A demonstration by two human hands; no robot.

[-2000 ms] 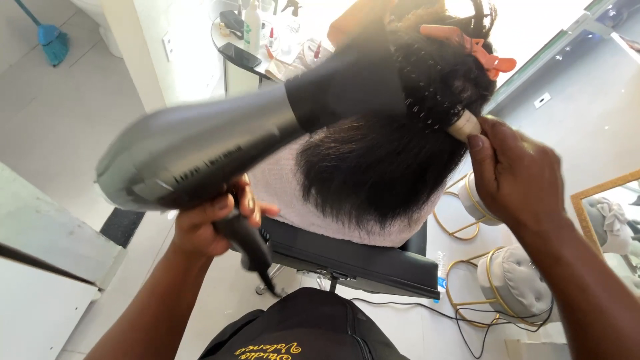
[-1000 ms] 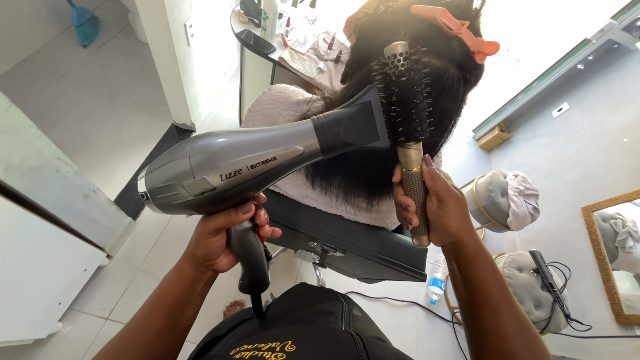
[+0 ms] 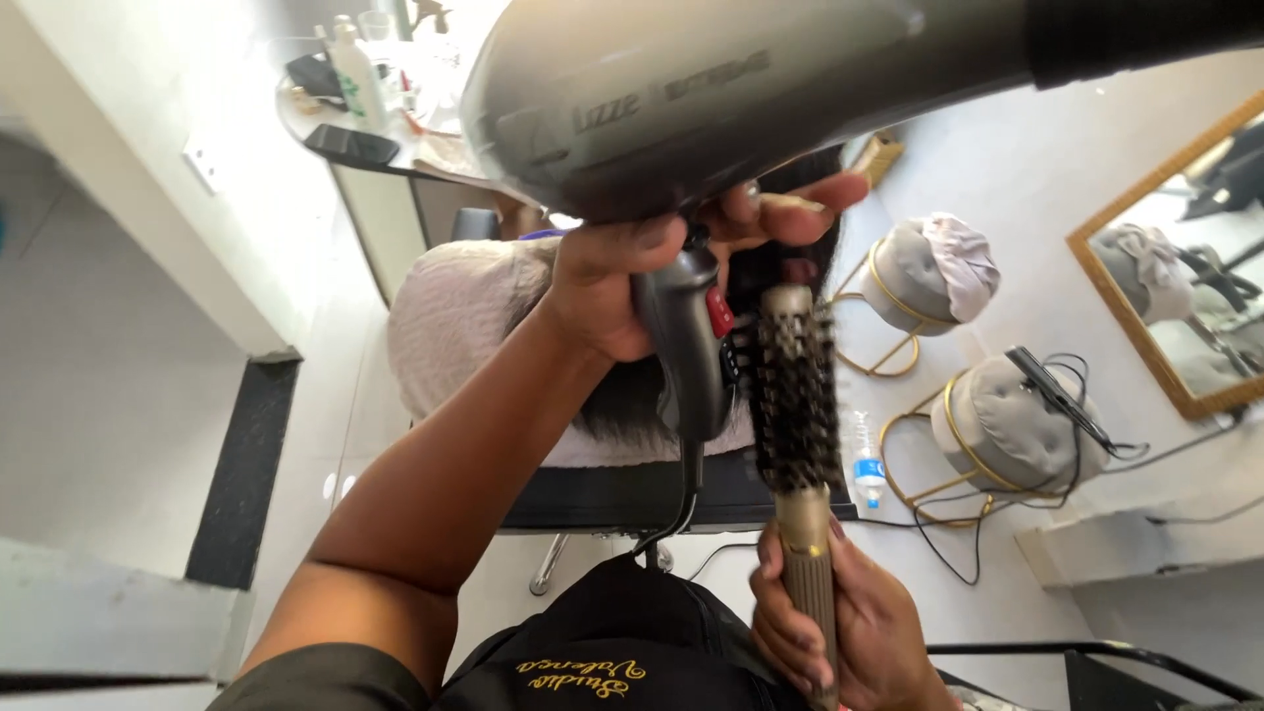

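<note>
My left hand [image 3: 632, 286] grips the upper handle of a grey Lizze hair dryer [image 3: 731, 89], which is raised high with its black nozzle toward the upper right. In my right hand [image 3: 849, 622] is the ribbed handle of a round hairbrush [image 3: 795, 395], its bristles upright just right of the dryer's handle. Behind the dryer, the seated person's dark hair [image 3: 627, 410] hangs over a light towel [image 3: 464, 336] on the shoulders. The dryer and my left hand hide most of the head.
A round table [image 3: 296, 118] at the upper left holds bottles and a black phone. Two grey stools [image 3: 913, 272] with gold frames stand at right, one bearing a flat iron [image 3: 1057, 395] with a loose cord. A water bottle [image 3: 869, 469] is near the black chair back [image 3: 592, 499]; a framed mirror [image 3: 1136, 296] stands far right.
The brush was at the hair two seconds ago; it is now lower, close to my body. My left hand has raised the dryer and moved it right, with its nozzle away from the brush.
</note>
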